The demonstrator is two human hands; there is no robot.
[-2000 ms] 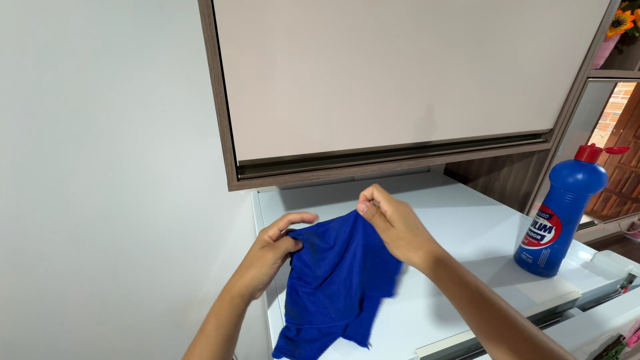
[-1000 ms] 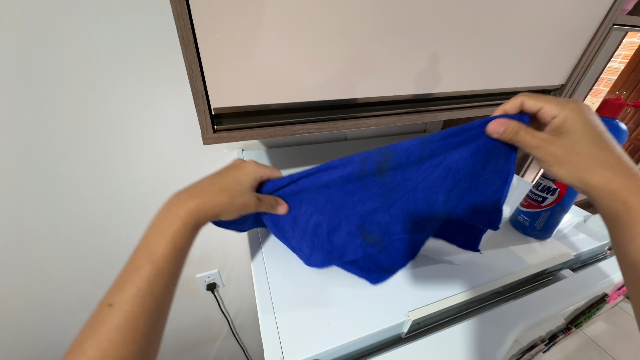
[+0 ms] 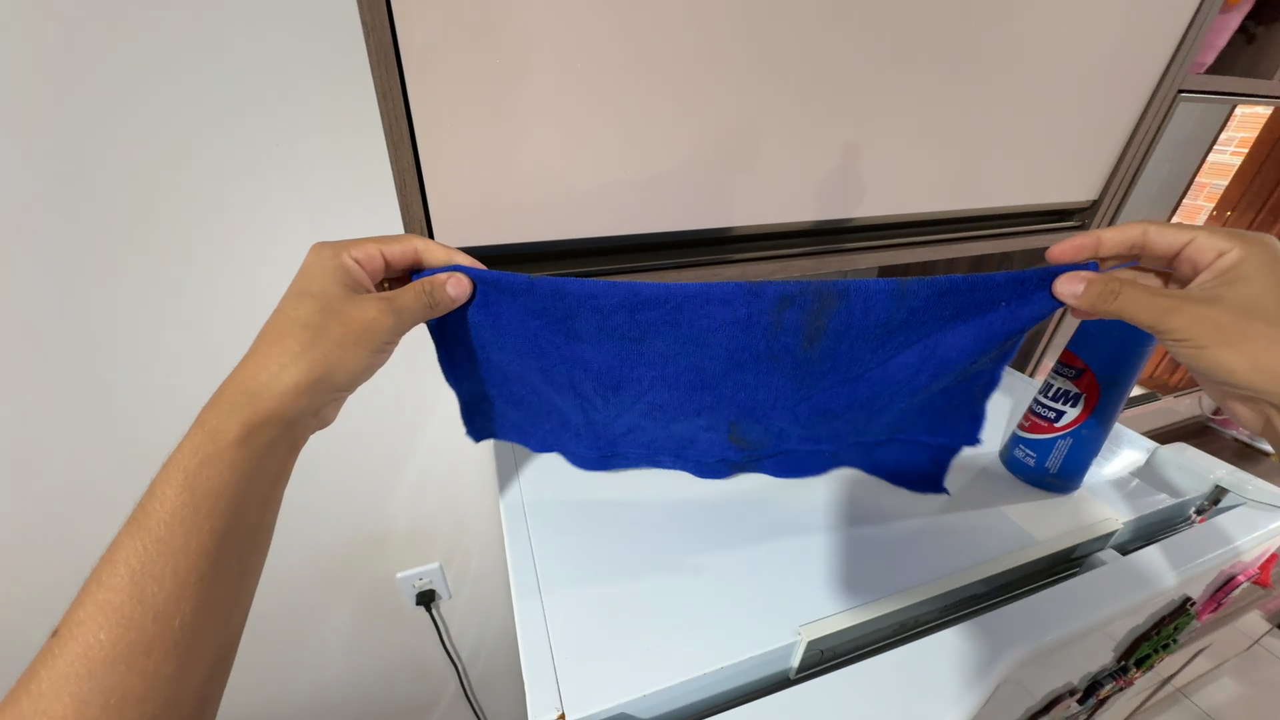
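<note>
A blue cleaning cloth (image 3: 700, 370) with a few dark stains hangs stretched between both hands above a white appliance top (image 3: 660, 550). My left hand (image 3: 360, 310) pinches its upper left corner between thumb and fingers. At the upper right corner, my right hand (image 3: 1180, 300) grips the cloth the same way. Behind and below the right hand, a blue plastic bottle (image 3: 1065, 410) with a red and white label stands on the white surface; its upper part is hidden by that hand.
A cabinet with a pale panel (image 3: 750, 110) and wood-look frame is above and behind the white top. At the lower left, a black plug sits in a wall outlet (image 3: 424, 583). Colourful decorations (image 3: 1150, 640) are on the appliance's front at the lower right.
Two seconds ago the cloth hung bunched between hands held close together. My hands have moved apart, and the cloth is now spread wide with its upper edge nearly level.
</note>
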